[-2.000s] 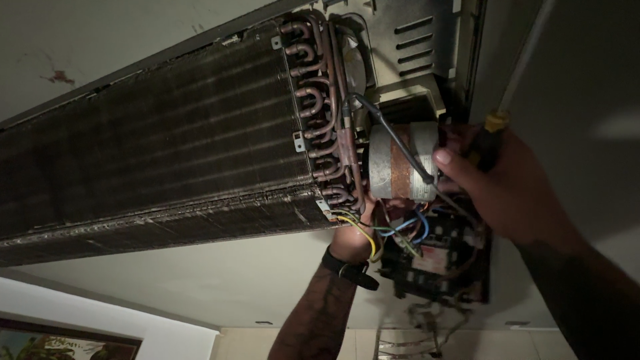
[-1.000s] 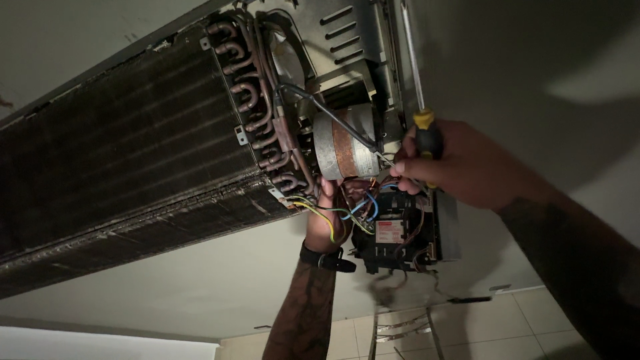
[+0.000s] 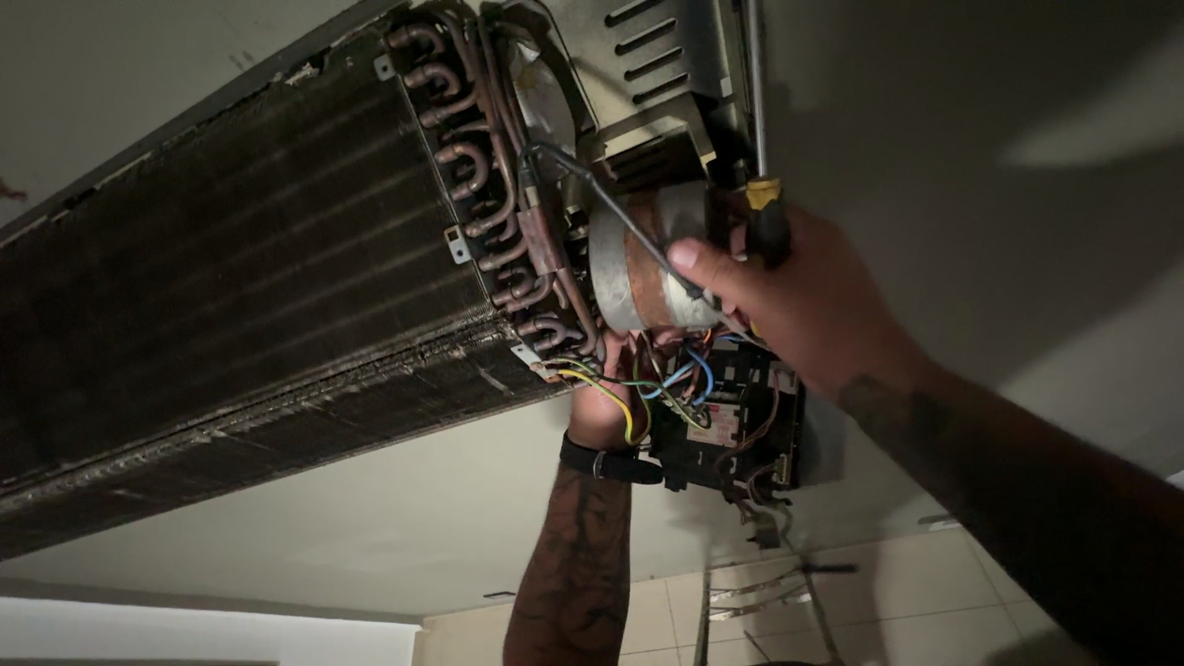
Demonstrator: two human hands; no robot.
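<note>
My right hand (image 3: 795,287) grips a screwdriver (image 3: 766,208) with a yellow and black handle, its shaft pointing up, while the thumb rests on the cylindrical fan motor (image 3: 652,259). A grey cable (image 3: 615,208) runs across the motor to that hand. My left hand (image 3: 606,388), a black band at its wrist, reaches up under the motor; its fingers are mostly hidden, so what they hold is unclear. Yellow-green and blue wires (image 3: 708,375) pass beside it to the black electrical control box (image 3: 740,416).
The finned evaporator coil (image 3: 231,250) of an air conditioner fills the left, with copper U-bends (image 3: 462,171) at its end. A slotted metal housing (image 3: 647,55) is above the motor. Loose wires hang under the control box. Tiles (image 3: 925,592) show at the lower right.
My right hand has moved up from the wires below the motor to the motor's right side, its thumb now on it. The screwdriver remains in that hand.
</note>
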